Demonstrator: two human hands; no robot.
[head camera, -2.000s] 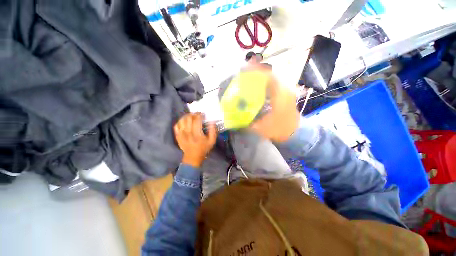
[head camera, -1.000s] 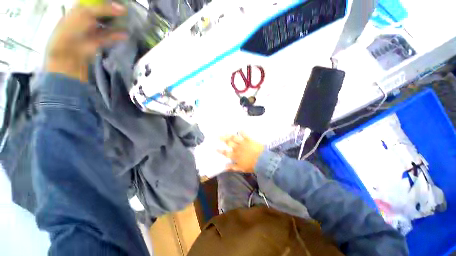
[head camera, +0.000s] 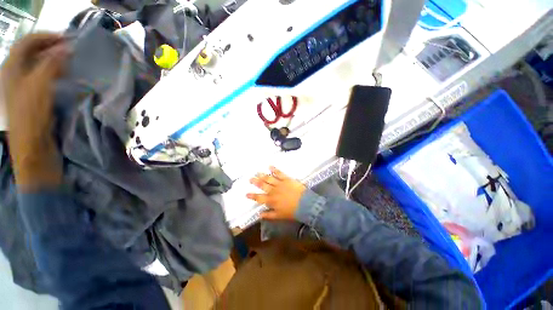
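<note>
Dark grey cloth (head camera: 194, 224) lies heaped at the left and around the sewing head of the white JACK machine (head camera: 200, 91). My left hand (head camera: 33, 103) is blurred, over the cloth at the far left, fingers bent at its upper part; whether it grips cloth is unclear. My right hand (head camera: 276, 194) lies empty, fingers spread, on the white table edge in front of the machine. The bottle's yellow-green cap (head camera: 165, 56) shows behind the machine arm; the bottle body is mostly hidden.
Red-handled scissors (head camera: 277, 111) and small black items (head camera: 286, 140) lie before the machine. A phone (head camera: 364, 124) with white cables is at the table edge. A blue crate (head camera: 515, 145) holds white pieces (head camera: 467, 181). A cardboard box (head camera: 209, 287) is below.
The bottle moved from my right hand to my left, then behind the machine, where my left hand has left it. My left hand is now over the cloth; my right rests on the table.
</note>
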